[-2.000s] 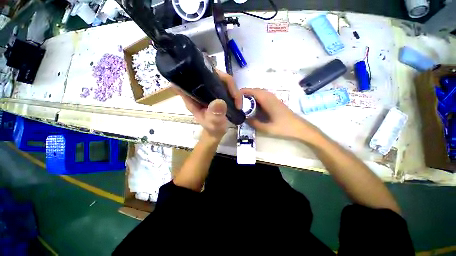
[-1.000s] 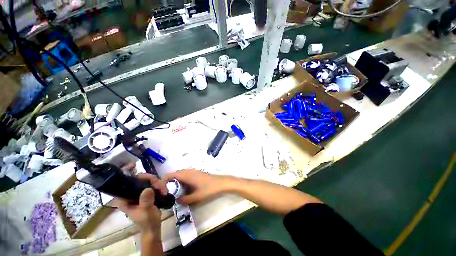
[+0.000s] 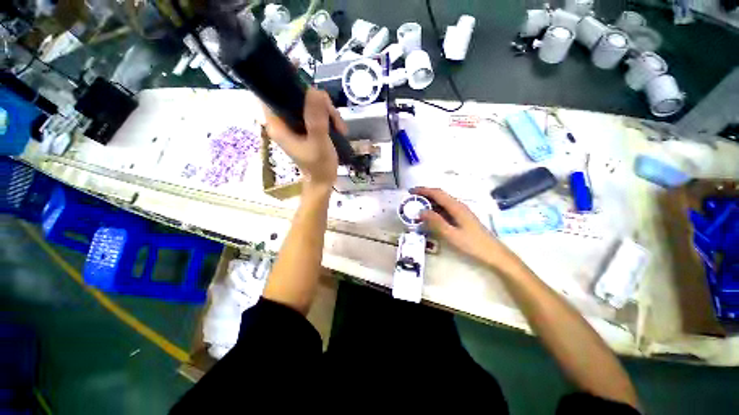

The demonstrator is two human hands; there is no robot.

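Note:
My left hand [image 3: 308, 142] is closed around the thick black electric screwdriver [image 3: 271, 77], whose tip points down into the dark mechanism of the grey metal screw feeder [image 3: 379, 130]. My right hand [image 3: 458, 225] has its fingers around the right side of a white round fan head [image 3: 414, 211] resting at the bench's front edge. Its open white handle housing [image 3: 409, 275] points toward me, past the edge, with dark parts inside. The screwdriver and the fan head are apart. Whether a screw is on the tip cannot be told.
Right of the feeder lie a blue cylinder [image 3: 407, 147], a black case [image 3: 523, 188], light-blue pieces [image 3: 528, 135], a blue cell [image 3: 581, 191] and a white cover [image 3: 622, 273]. A carton of blue cells [image 3: 689, 259] stands far right. Pink-purple parts [image 3: 231, 154] lie left. White units [image 3: 557, 44] cluster behind.
My left hand has lifted the screwdriver off the fan head and moved its tip to the feeder. My right hand stays at the fan head. The camera view has swung back down over the bench.

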